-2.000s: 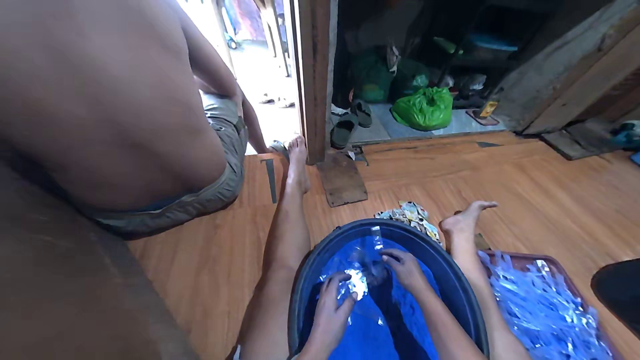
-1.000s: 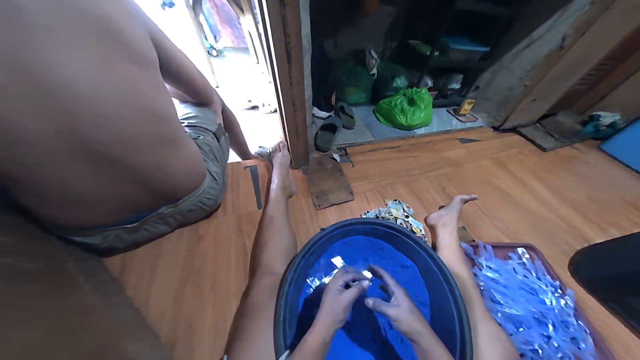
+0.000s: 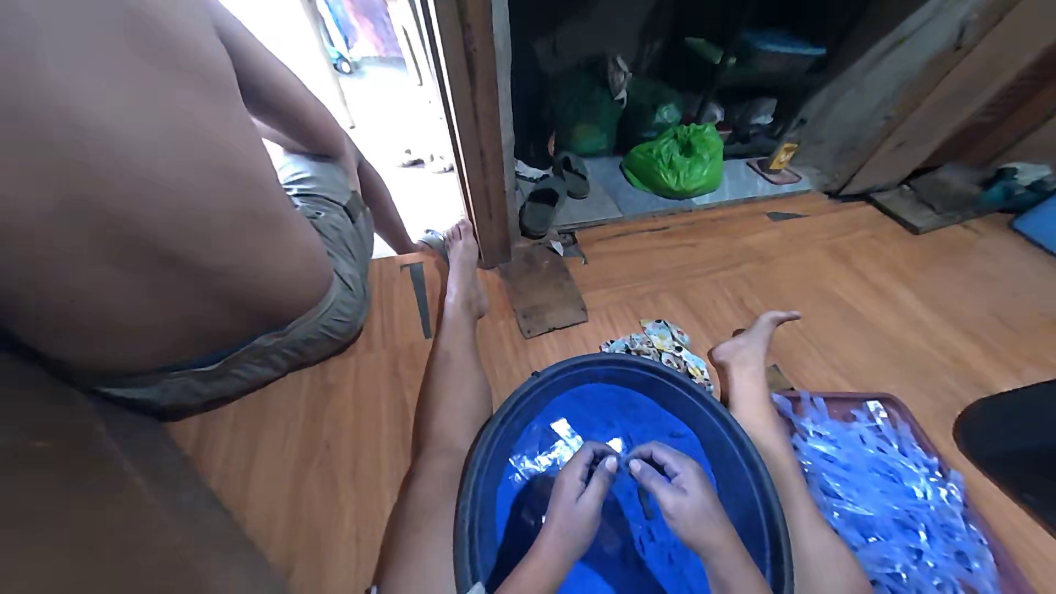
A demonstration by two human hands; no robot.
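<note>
A round dark plastic tub (image 3: 483, 487) stands between my outstretched legs, with blue material and shiny bits inside (image 3: 561, 441). Over it, my left hand (image 3: 582, 491) and my right hand (image 3: 676, 495) are close together, thumbs and index fingers pinched. A small dark strip hangs below the fingers of the right hand; what the left fingertips pinch is too small to tell. To the right of the tub, a dark red tray (image 3: 891, 404) bears a heap of translucent bluish plastic strips (image 3: 891, 487).
A person (image 3: 148, 181) sits at the left by the open doorway. A patterned cloth (image 3: 660, 342) lies beyond the tub. Near the door post are a flat brown board (image 3: 543, 289) and dark slippers (image 3: 544, 206). A green plastic bag (image 3: 678, 161) sits behind, a black object (image 3: 1011, 445) at right.
My hands were apart over the tub two seconds ago; they have come together above it. The view has shifted somewhat.
</note>
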